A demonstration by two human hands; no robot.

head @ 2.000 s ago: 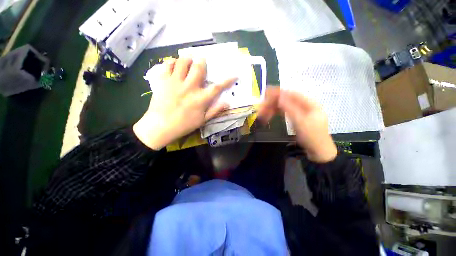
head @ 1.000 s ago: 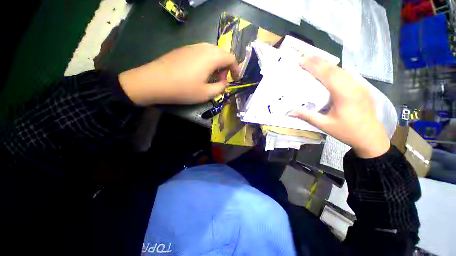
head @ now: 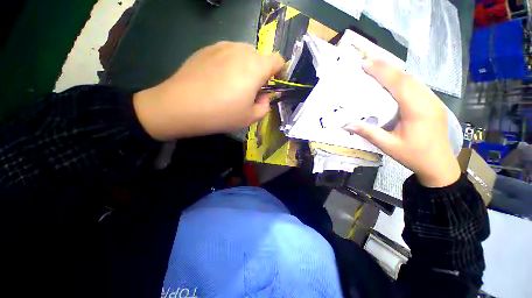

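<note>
A white power strip housing (head: 344, 87) lies tilted over the padded jig, its left end open and dark inside. Thin black and yellow lead wires (head: 290, 86) run from that end to my left hand. My left hand (head: 210, 90) pinches the wires between thumb and fingers. My right hand (head: 411, 116) grips the housing from the right, fingers on top and thumb near its lower holes. The jig, edged with yellow-black hazard tape (head: 262, 142), is partly hidden under the housing.
Large white bubble sheets (head: 434, 52) lie at the upper right of the green bench (head: 169, 35). A pale edge strip (head: 90, 43) runs along the upper left. A blue bin (head: 497, 51) and a cardboard box (head: 477, 174) stand at the right.
Over two seconds the view has shifted, my right hand has taken hold of the housing and my left hand has moved to the wires. In the last second the left hand turned slightly.
</note>
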